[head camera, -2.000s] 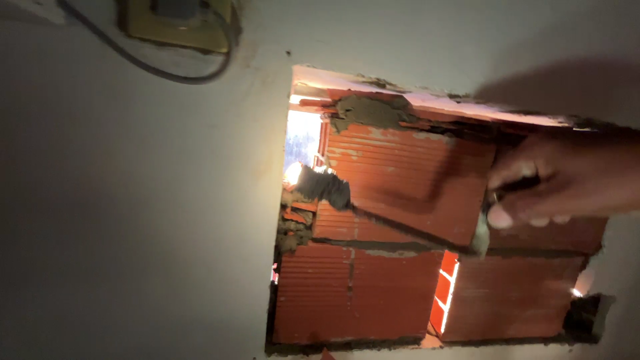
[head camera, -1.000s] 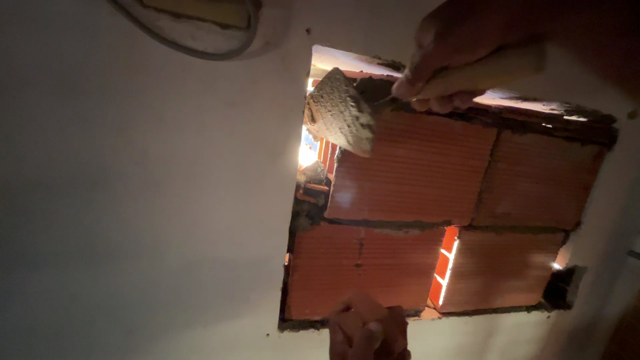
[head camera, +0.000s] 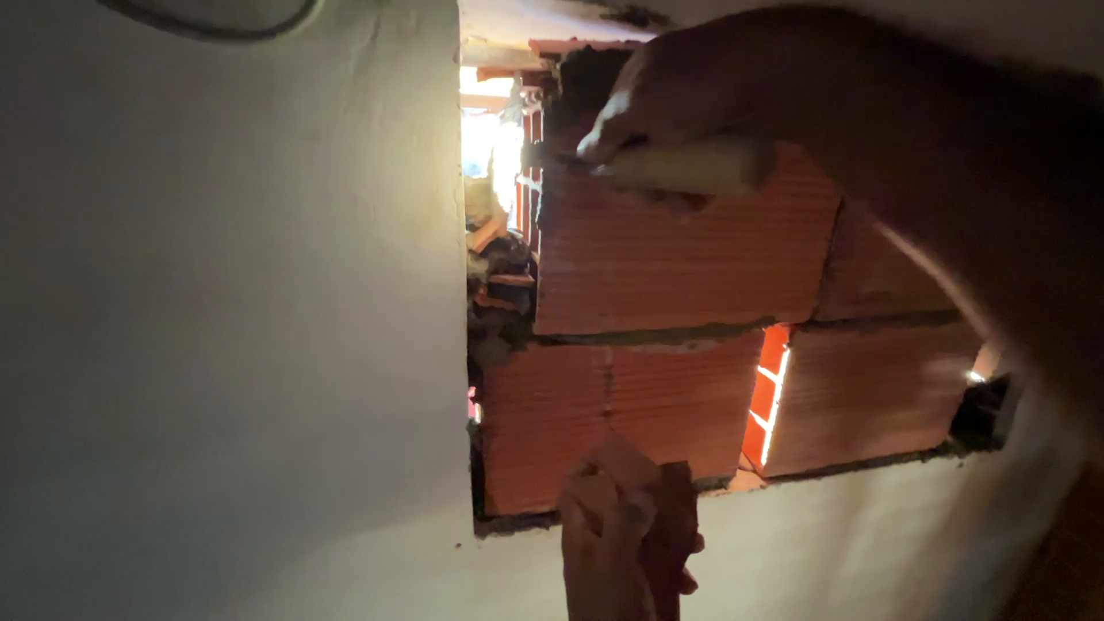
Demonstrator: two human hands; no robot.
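My right hand [head camera: 690, 95] grips the wooden handle [head camera: 690, 166] of a trowel at the upper left of the brickwork. The blade is dark and blurred and cannot be made out near the lit gap. Low in the view, my left hand [head camera: 604, 552] holds broken pieces of red hollow brick [head camera: 677, 509] in front of the bottom row. Behind both hands, ribbed hollow clay bricks [head camera: 673, 267] fill a rectangular wall opening, with grey mortar [head camera: 655, 336] between the rows. Brick shards and mortar [head camera: 500, 276] lie in the gap at the left edge.
A pale plastered wall [head camera: 233, 345] surrounds the opening. Bright light comes through the left gap [head camera: 487, 142] and a narrow slot [head camera: 770, 401] between two lower bricks. A dark hollow [head camera: 981, 414] is at the lower right corner. A cable [head camera: 233, 33] loops at the top left.
My left hand, out of view two seconds ago, came in at the bottom with brick pieces. The mortar-covered trowel blade visible one second ago no longer shows clearly. The view is nearer the left gap.
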